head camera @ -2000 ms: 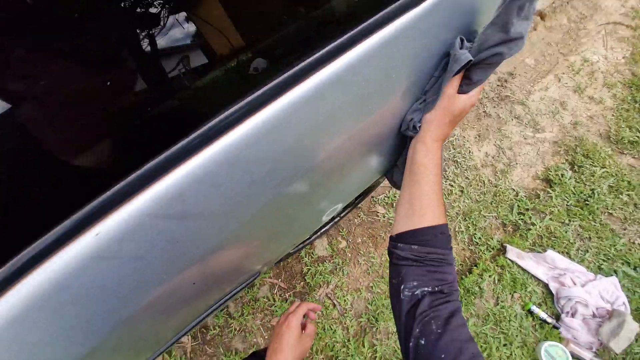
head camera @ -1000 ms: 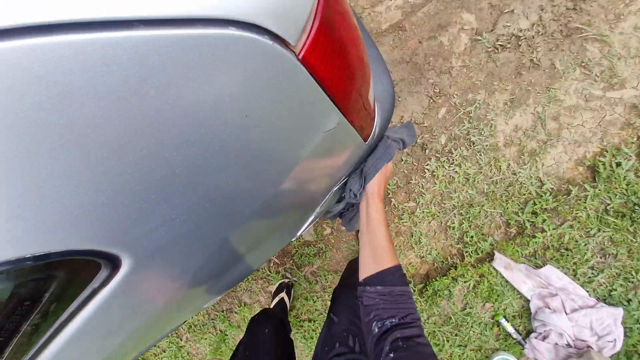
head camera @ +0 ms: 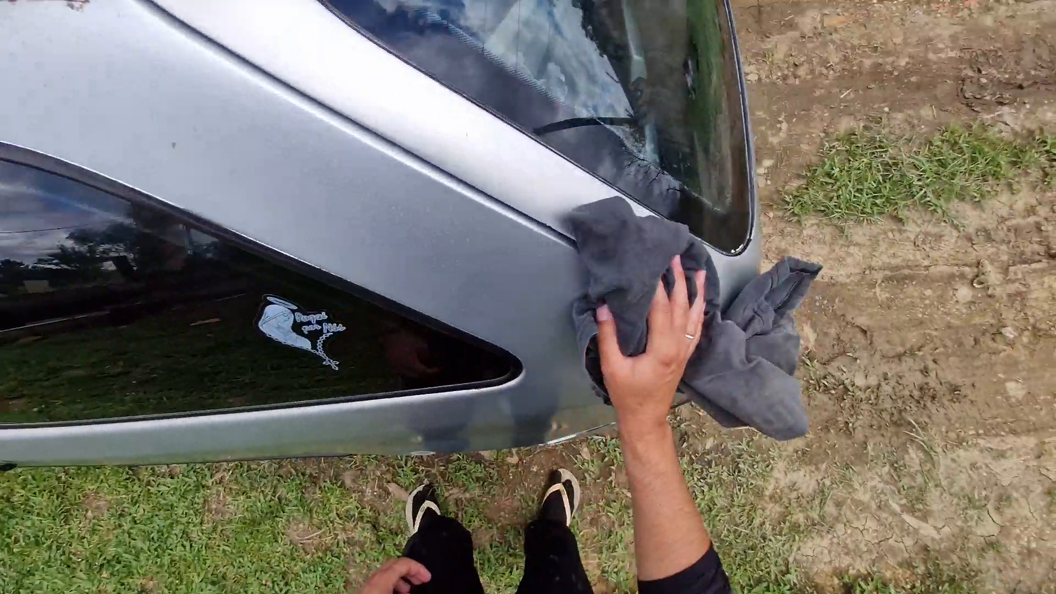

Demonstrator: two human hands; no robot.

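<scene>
My right hand (head camera: 653, 355), a ring on one finger, presses a dark grey cloth (head camera: 631, 264) against the rear corner of a silver car (head camera: 462, 239). The fingers are spread over the cloth, and its loose end hangs off to the right of the bodywork. Just above the cloth lies the lower corner of the rear window (head camera: 660, 124). Near the bottom edge of the view, my left hand (head camera: 398, 575) hangs beside my leg, away from the car, partly cut off; nothing shows in it.
A dark side window (head camera: 165, 330) with a white sticker (head camera: 289, 323) is left of the cloth. My feet in flip-flops (head camera: 563, 495) stand on patchy grass (head camera: 206, 520) close below the car's side. Bare, cracked soil (head camera: 932, 363) lies on the right.
My right hand with the grey cloth has moved from beside the red tail light up to the corner by the rear window. The view has shifted; the pinkish rag on the grass has left it.
</scene>
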